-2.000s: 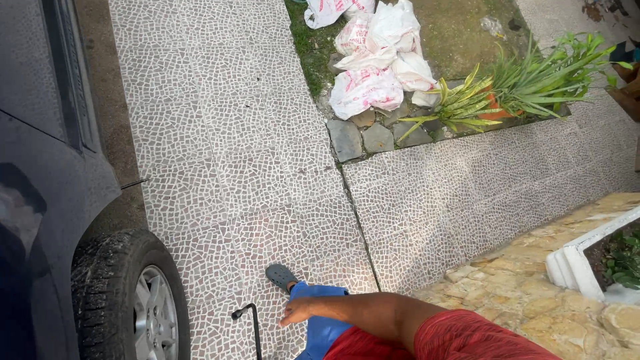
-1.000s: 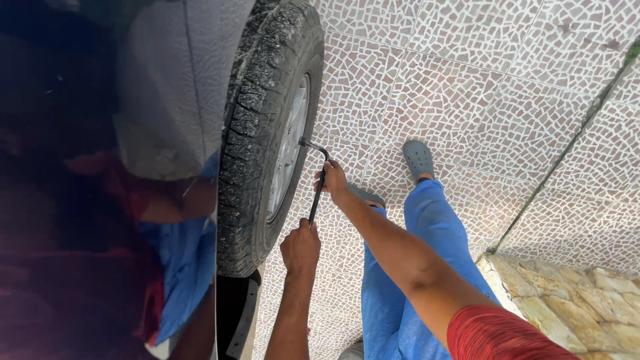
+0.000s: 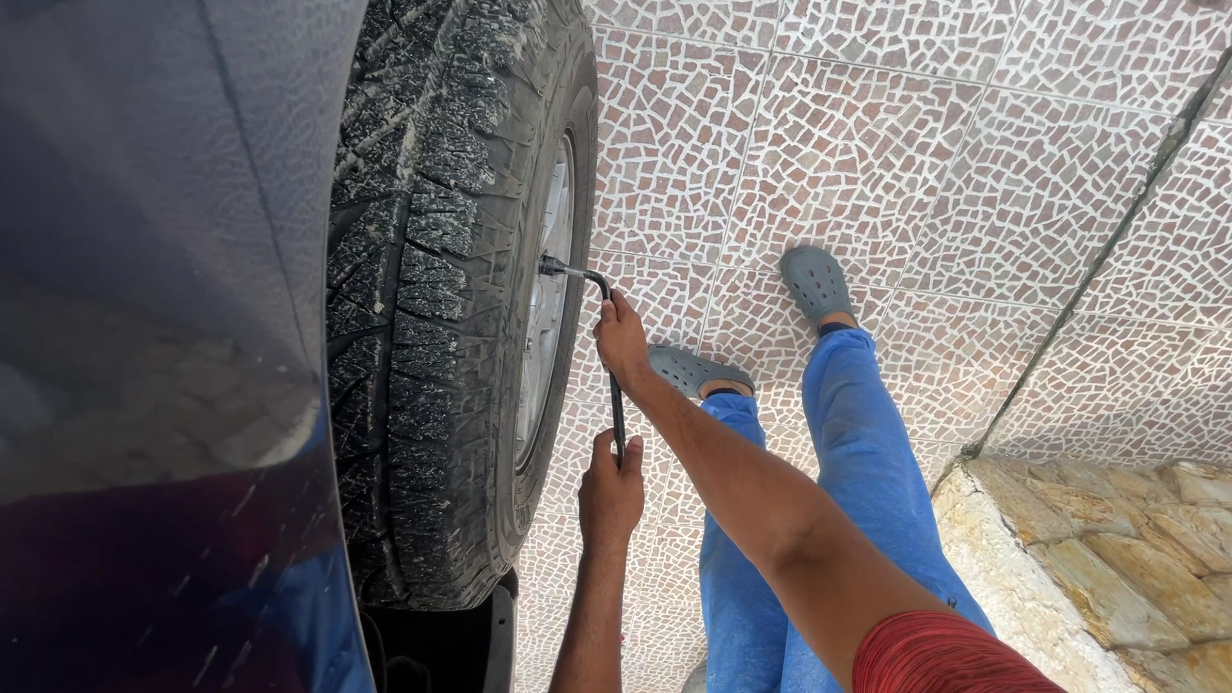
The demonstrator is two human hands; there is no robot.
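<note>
An L-shaped lug wrench [image 3: 617, 409] of dark metal has its socket end against the silver alloy wheel [image 3: 549, 318] of a dark car; the exact nut is hidden. My right hand [image 3: 621, 337] is closed around the wrench just below its bend. Lower down, my left hand [image 3: 612, 486] grips the far end of the handle. Both hands are beside the outer face of the tire [image 3: 433, 289], whose black tread has pale dirt on it.
The glossy dark car body [image 3: 164, 289] fills the left side. My feet, in grey clogs [image 3: 814, 282], stand on the patterned tile floor [image 3: 866, 144] right of the wheel. A low stone-faced wall [image 3: 1107, 568] rises at the lower right.
Two seconds ago only one of my arms showed, near the wrench, which was away from the wheel; now both hands hold it at the wheel. The view has moved nearer to the tire.
</note>
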